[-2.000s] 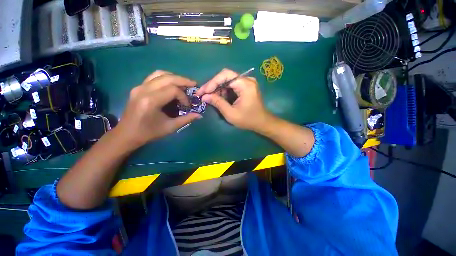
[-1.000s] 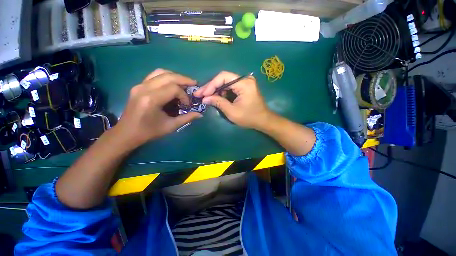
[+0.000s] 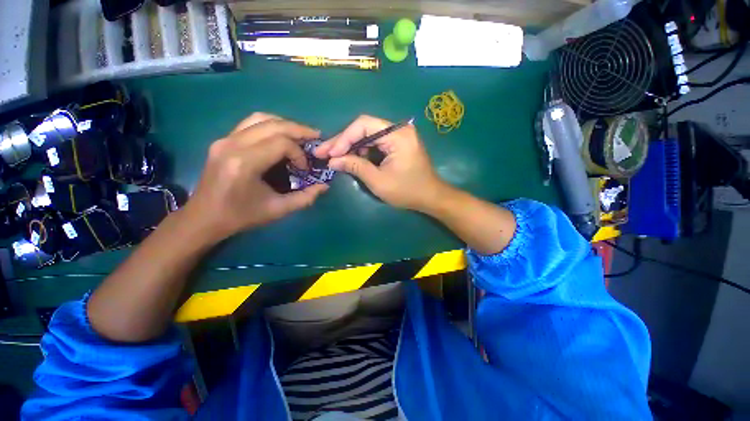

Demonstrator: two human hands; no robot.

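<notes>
My left hand (image 3: 247, 174) holds a small black and silver circuit board unit (image 3: 309, 174) by its edges above the green mat, between the thumb and fingers. My right hand (image 3: 385, 163) holds slim tweezers (image 3: 377, 136) like a pen. Their back end points up and to the right. The fingertips of my right hand are at the board's upper right edge. The tweezers' working tips are hidden by my fingers, and I cannot tell whether they touch the board.
Black housings with white tags (image 3: 82, 189) are piled left. A divided parts tray (image 3: 164, 41) is back left. Slim tools (image 3: 312, 46) lie behind, with a yellow rubber band tangle (image 3: 445, 112) nearer. A fan (image 3: 607, 67), grey cylinder (image 3: 567, 148), round reel (image 3: 615, 146) and blue box (image 3: 656, 189) stand right.
Both hands stay almost in place around the board. The tweezers lie slightly lower than at first. A pale thin end below my left thumb no longer shows. The whole view has shifted slightly.
</notes>
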